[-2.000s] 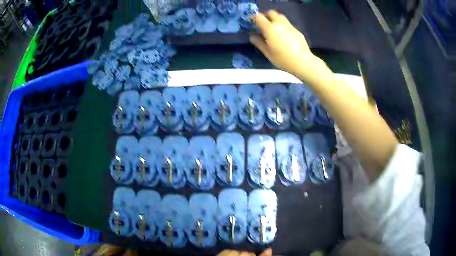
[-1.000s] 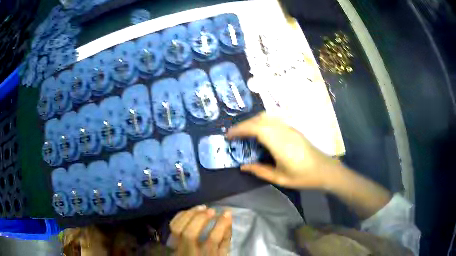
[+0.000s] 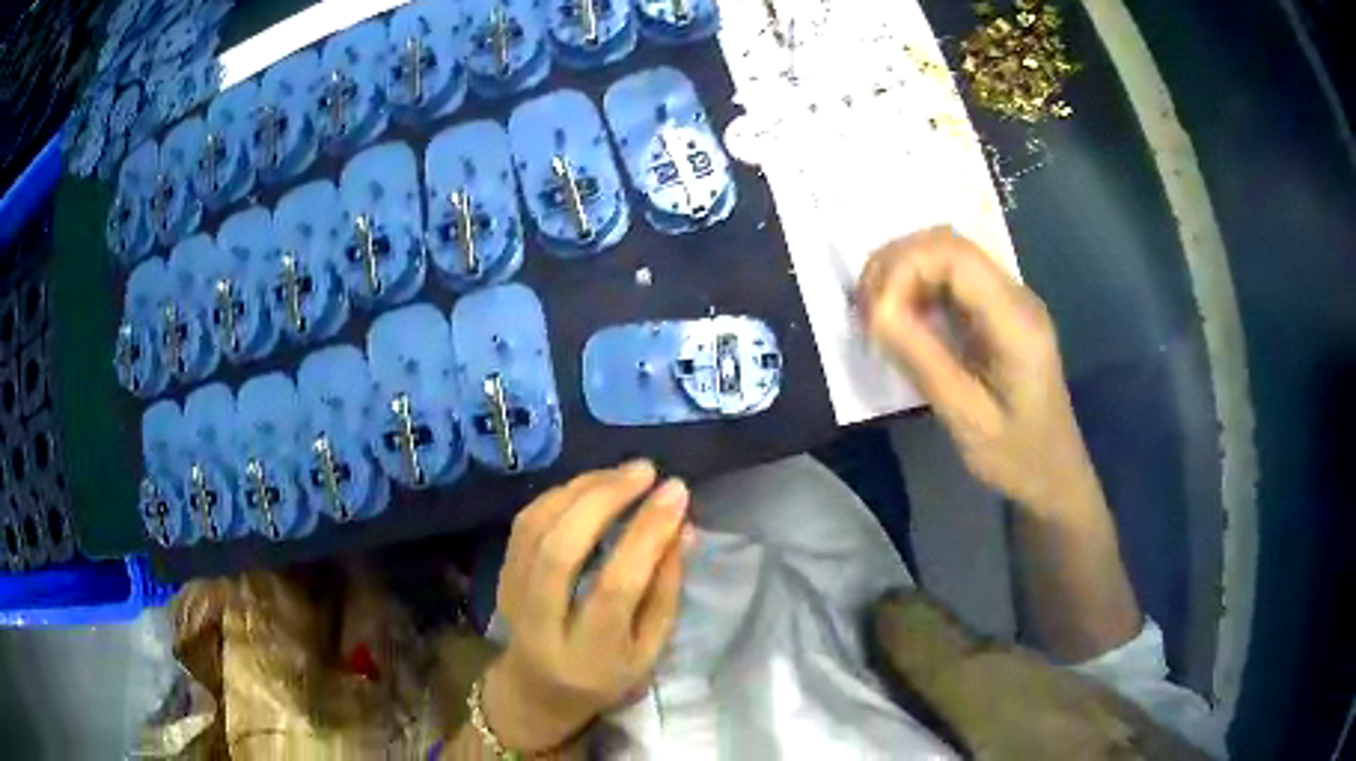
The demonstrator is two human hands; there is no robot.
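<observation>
A pale blue oval housing (image 3: 632,372) lies alone, sideways, on the black board (image 3: 669,290), with a round plate (image 3: 729,364) on its right end. My left hand (image 3: 595,580) is just below the board's near edge, fingers bent and close together; whether it holds something small cannot be told. My right hand (image 3: 967,335) is over the near part of the white sheet (image 3: 877,193), thumb and fingertips curled together and blurred; anything between them is hidden. It does not touch the housing.
Filled housings (image 3: 466,208) lie in three overlapping rows on the board. Small brass parts (image 3: 1016,60) are heaped beyond the sheet. Loose blue parts (image 3: 134,104) are at the far left. A blue crate (image 3: 75,595) and crumpled brown paper (image 3: 283,669) are at the lower left.
My right hand has let go of the single housing and moved right over the white sheet. My left hand has risen slightly towards the board. The view has shifted, so the rows appear higher.
</observation>
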